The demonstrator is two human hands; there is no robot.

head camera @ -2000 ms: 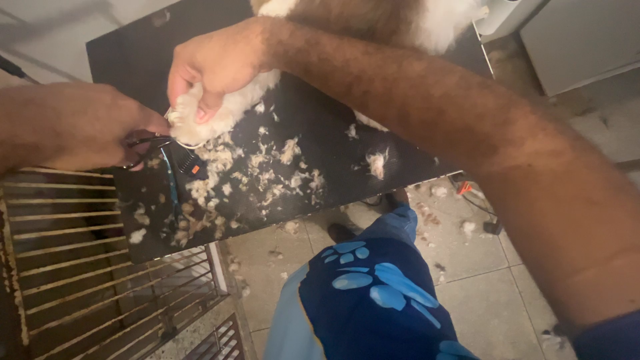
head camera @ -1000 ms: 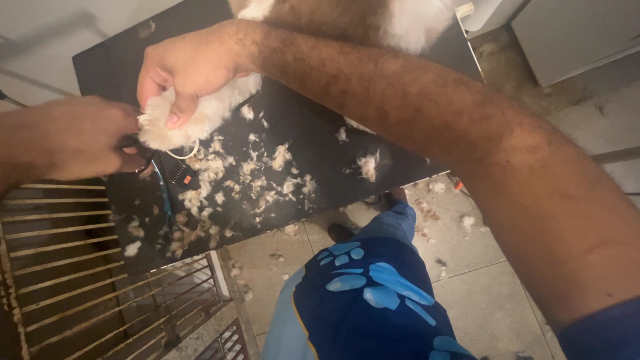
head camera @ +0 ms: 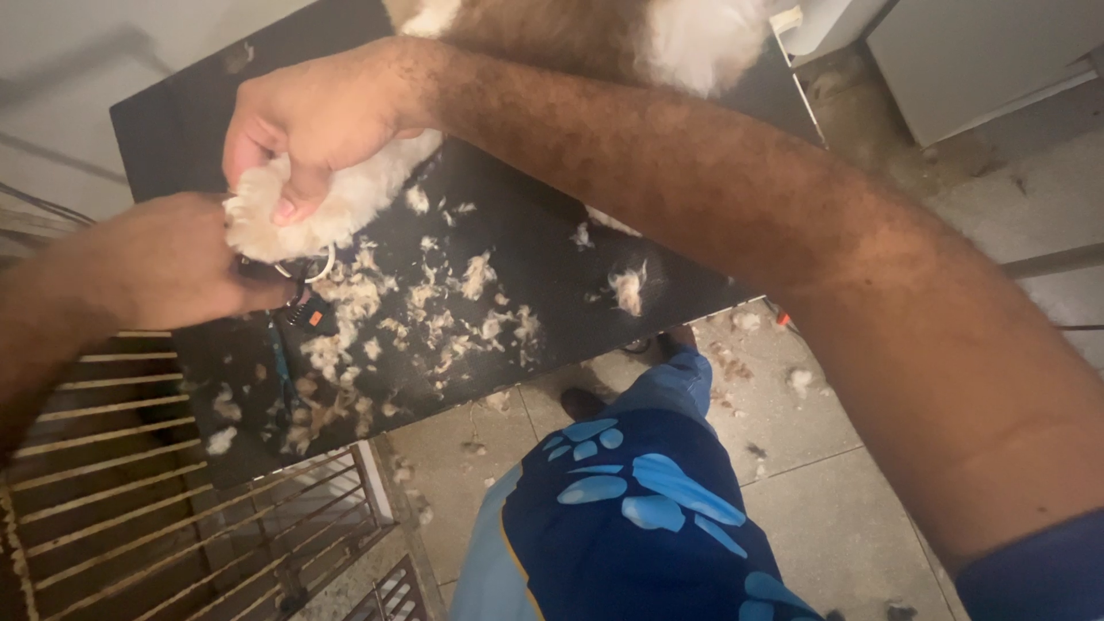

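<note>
A dog with brown and white fur [head camera: 552, 39] is on the black table [head camera: 552, 267]. My right hand [head camera: 323, 121] grips a cream furry part of the dog, apparently a leg [head camera: 371, 185], thumb on top. My left hand [head camera: 185, 259] lies against the left end of that fur, fingers curled; fur hides some fingertips, so its grip is unclear. Below the fur, a thin white ring [head camera: 323, 267] and dark parts show near my left fingertips. A black clipper comb or similar part with an orange mark [head camera: 315, 317] lies beside them, among cut fur [head camera: 354, 297].
A rusty wire cage [head camera: 112, 440] stands at lower left, by the table edge. A thin bluish object [head camera: 282, 358] lies on the table. More cut fur [head camera: 800, 379] is scattered over the tiled floor. My apron [head camera: 638, 517] with blue paw prints is below; a pale cabinet [head camera: 975, 65] stands at upper right.
A dark metal tool, apparently scissors, showed at my left fingers two seconds ago and is now largely hidden. My right hand keeps its hold on the fur.
</note>
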